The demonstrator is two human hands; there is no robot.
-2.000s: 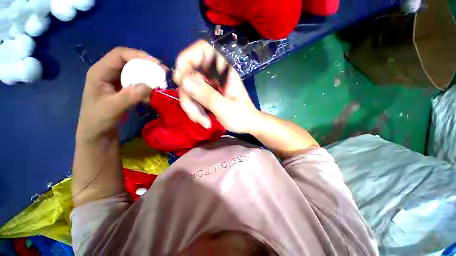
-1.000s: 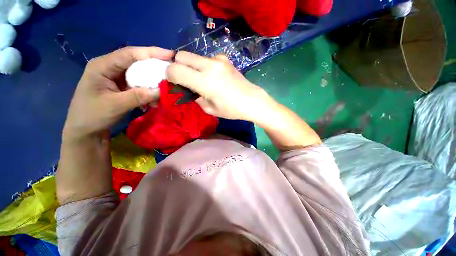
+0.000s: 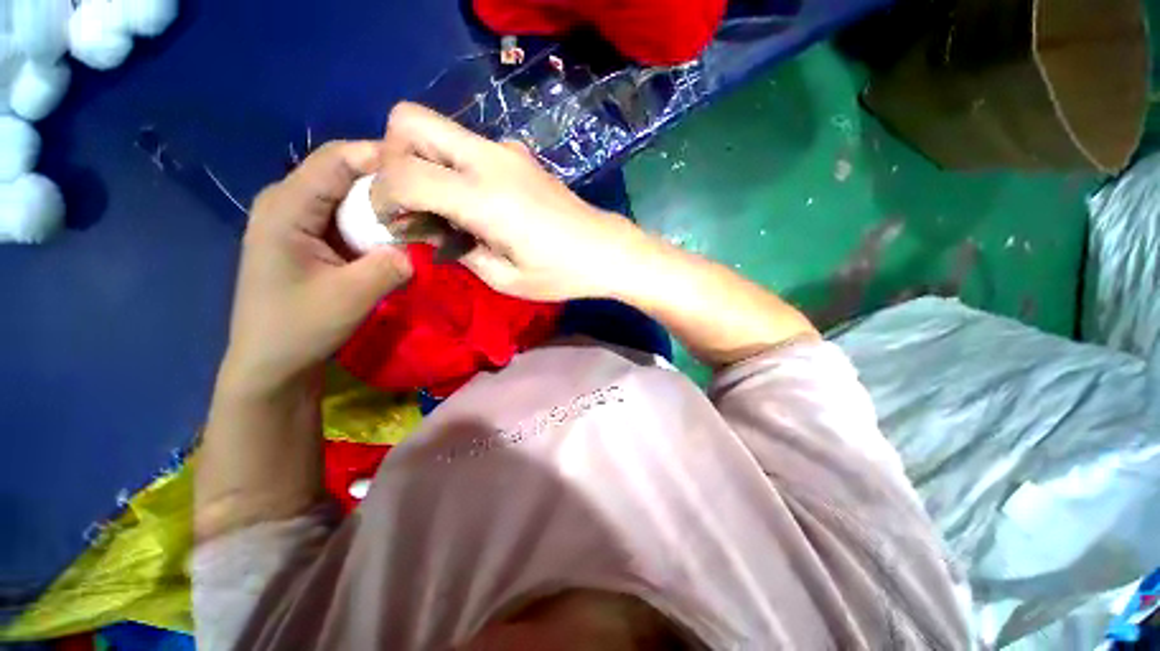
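A white ball (image 3: 361, 219) is pinched between my two hands, touching the top edge of a red plush flower (image 3: 445, 328). My left hand (image 3: 295, 261) grips the ball and the flower's edge from the left, thumb on the red plush. My right hand (image 3: 477, 197) lies over the ball's right side, fingers bent and covering part of it. A dark tool, perhaps small snips (image 3: 448, 239), shows under my right palm. No needle can be made out.
White balls (image 3: 28, 206) lie at the far left of the blue table (image 3: 115, 318). Red flowers (image 3: 655, 23) and clear film (image 3: 579, 121) are at the far edge. A yellow bag (image 3: 140, 553) hangs lower left. A brown drum (image 3: 992, 83) and silvery sacks (image 3: 1018, 420) stand right.
My right hand has come in from beside the ball to over it, hiding more of the ball. The pale thread seen between the hands earliest no longer shows there. The dark tool is less visible.
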